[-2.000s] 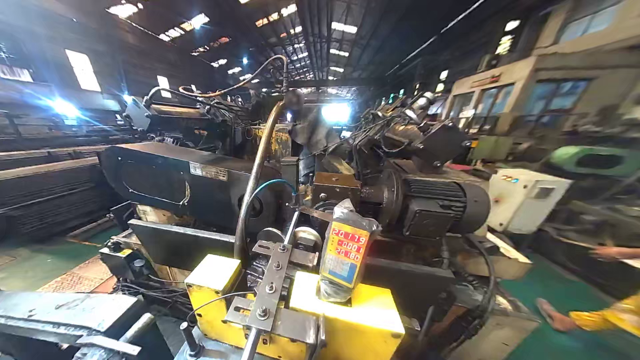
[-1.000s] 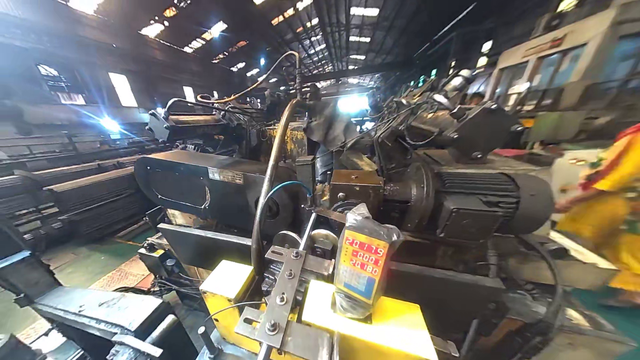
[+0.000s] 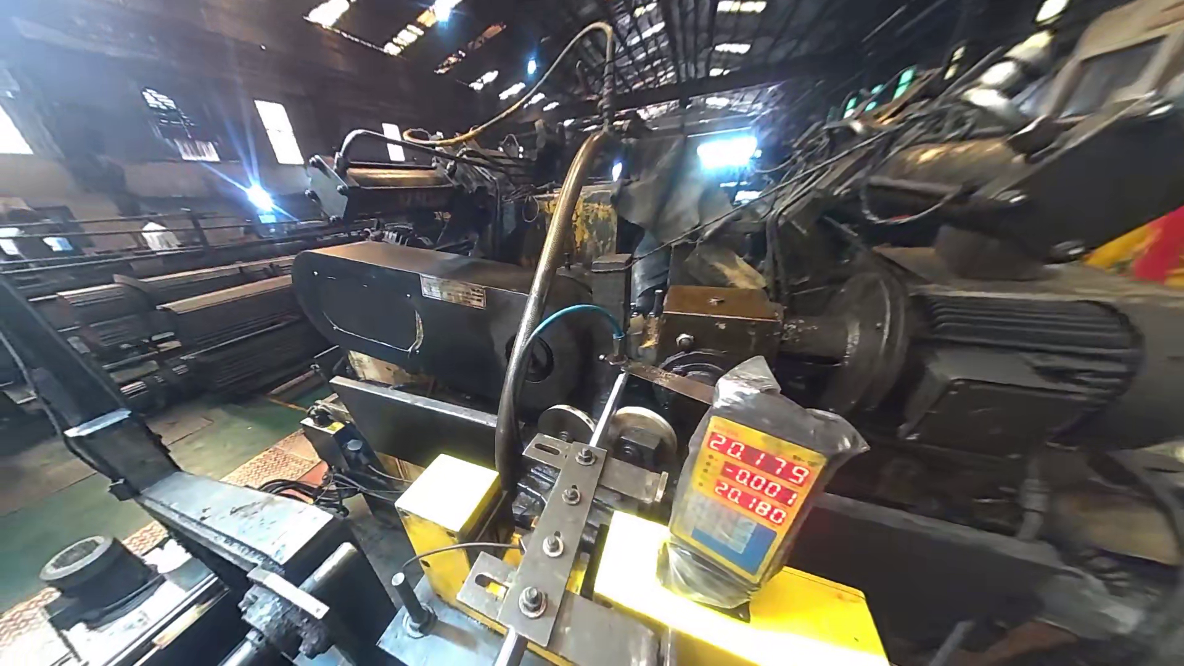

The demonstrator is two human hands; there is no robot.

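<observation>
Neither my left hand nor my right hand is in view. A digital readout unit [image 3: 747,499] wrapped in clear plastic stands on a yellow metal housing [image 3: 814,610], its red digits lit. To its left, a steel clamping plate with bolts [image 3: 553,546] lies over a thin metal rod [image 3: 608,407] that runs away from me between two rollers. A coolant pipe [image 3: 552,268] curves down just behind the plate, and a thin blue hose [image 3: 578,308] arches beside it.
A dark belt guard [image 3: 388,305] spans the middle left. An electric motor [image 3: 1027,351] sits at right. A black metal arm and block [image 3: 240,513] stand at lower left, near a green floor [image 3: 222,444]. Bright red and yellow cloth [image 3: 1147,245] shows at the right edge.
The view has turned and moved closer to the machine. At right, a person in yellow clothing was seen one second ago; now only a patch of red and yellow cloth shows at the edge.
</observation>
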